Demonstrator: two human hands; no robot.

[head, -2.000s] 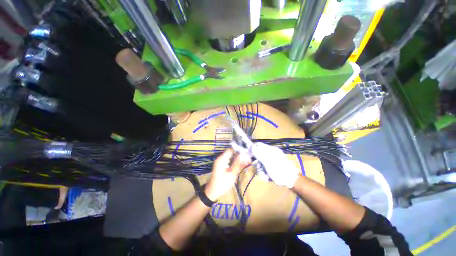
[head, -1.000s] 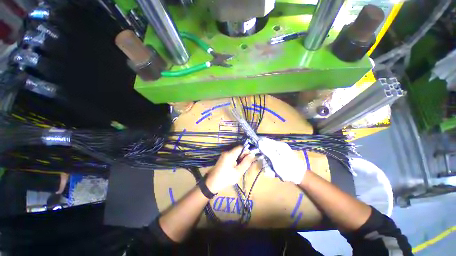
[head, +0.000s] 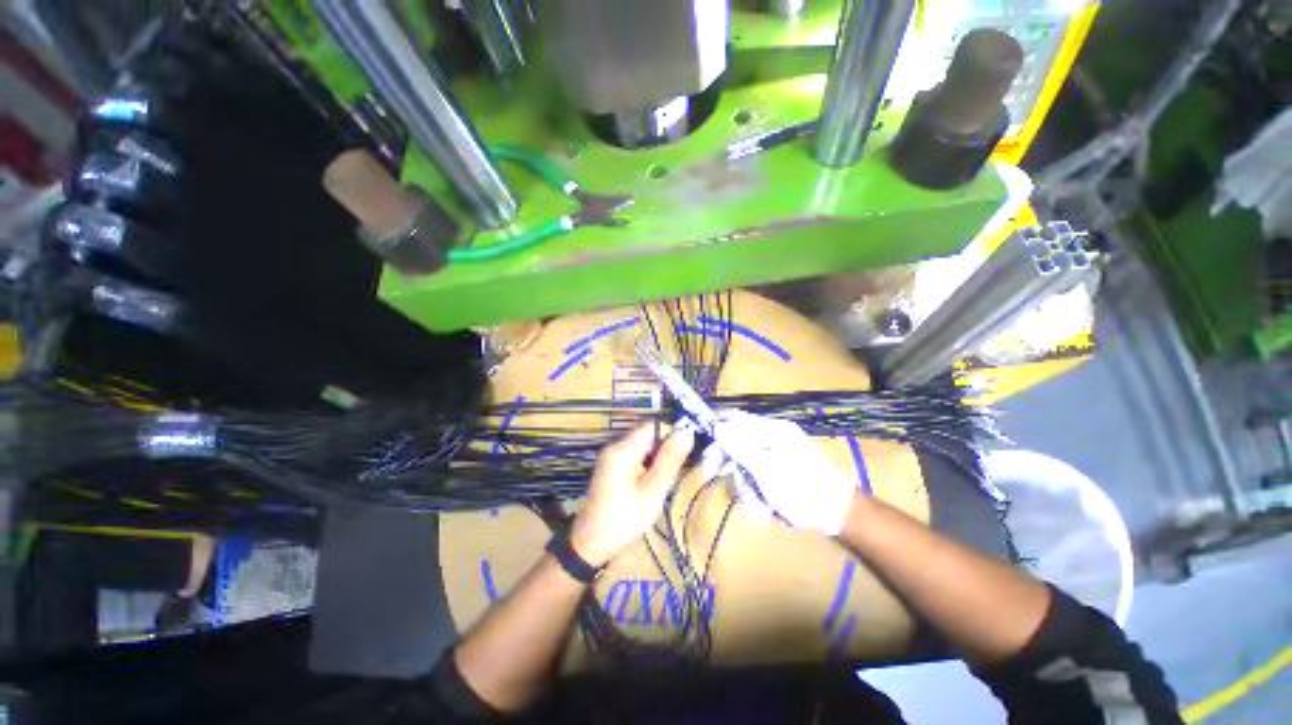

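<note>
My right hand (head: 784,469), in a white glove, is closed around a narrow silver insert fixture (head: 676,383) that slants up and left over the cables. My left hand (head: 631,489), bare with a dark wristband, is at the fixture's near part, with thumb and fingertips pinched together. A cable end seems to be between them, but it is too small to make out. Thin black cables (head: 879,414) lie across the round cardboard disc (head: 772,581), passing beyond and under the hands. More black strands hang below the hands.
A green press platen (head: 694,262) stands beyond the disc, with green-handled cutters (head: 517,244) and a small tool (head: 777,139) on it. Chrome tie bars (head: 425,121) rise through it. Silver metal profiles (head: 985,305) are at right, a white tub (head: 1077,517) lower right, thick cable bundles (head: 184,436) left.
The view has tilted up and down slightly. My left fingertips have shifted a little against the fixture, which stays in my right hand at about the same slant.
</note>
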